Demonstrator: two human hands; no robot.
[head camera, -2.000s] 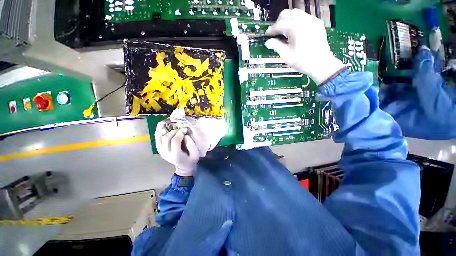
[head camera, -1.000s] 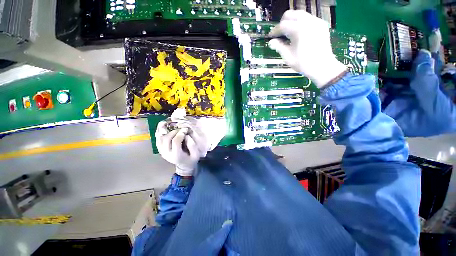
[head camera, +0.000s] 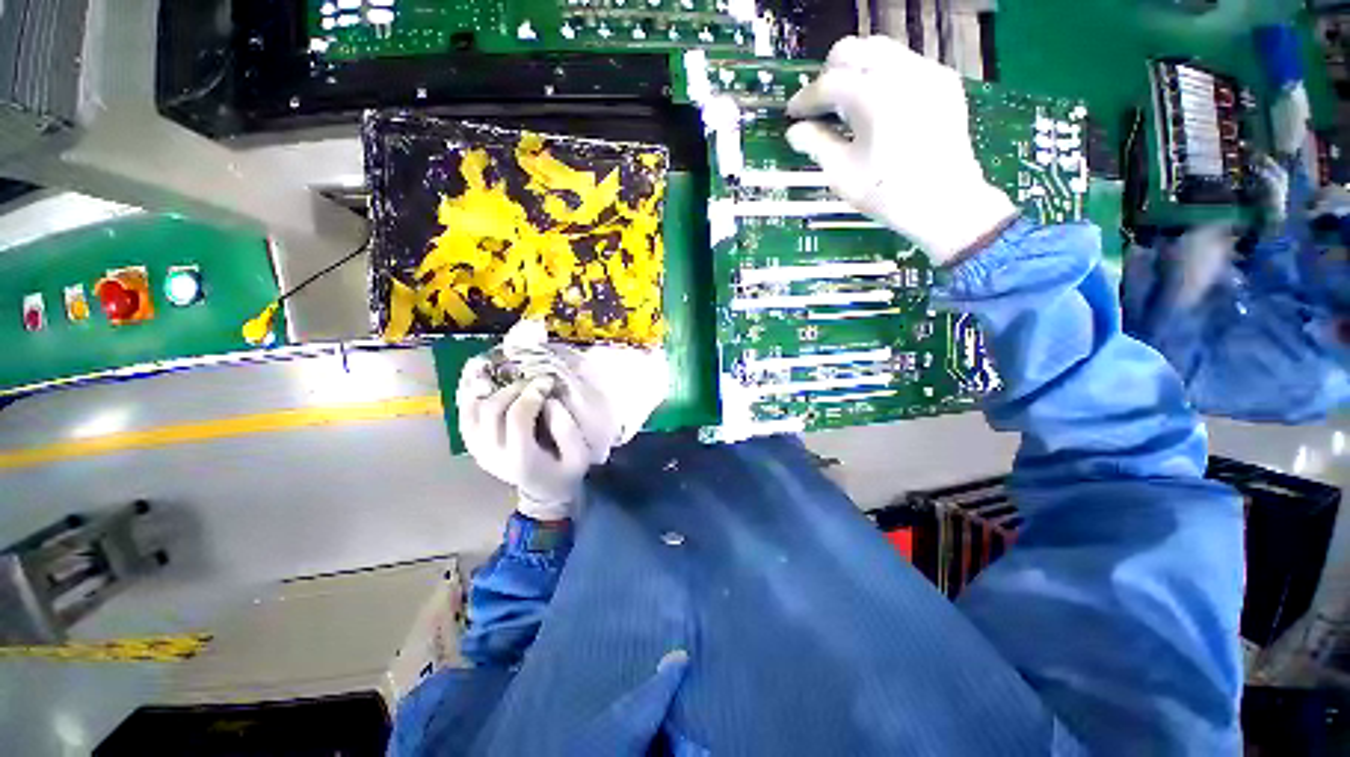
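A green circuit board (head camera: 844, 318) with rows of long white strips lies on the green-matted bench in front of me. My right hand (head camera: 896, 141), in a white glove, is over its upper part with thumb and fingertips pinched; a small dark thing shows between them, too small to name surely. My left hand (head camera: 536, 422), gloved, is closed on a crumpled white wad (head camera: 629, 388) at the bench's front edge. A black scrap tray (head camera: 415, 185) holding yellow tape scraps (head camera: 504, 244) stands just beyond my left hand, left of the board.
A black carrier (head camera: 504, 89) with another green board lies at the back. A green control panel (head camera: 222, 252) with a red button is at left. Another person's blue sleeves (head camera: 1244, 348) are at right, near a board (head camera: 1192, 133). Black racks (head camera: 1273, 547) stand low at right.
My right hand stays over the board's upper part with only a slight shift. My left hand has hardly moved. At right, the other person's hand and sleeves have moved downward and blur.
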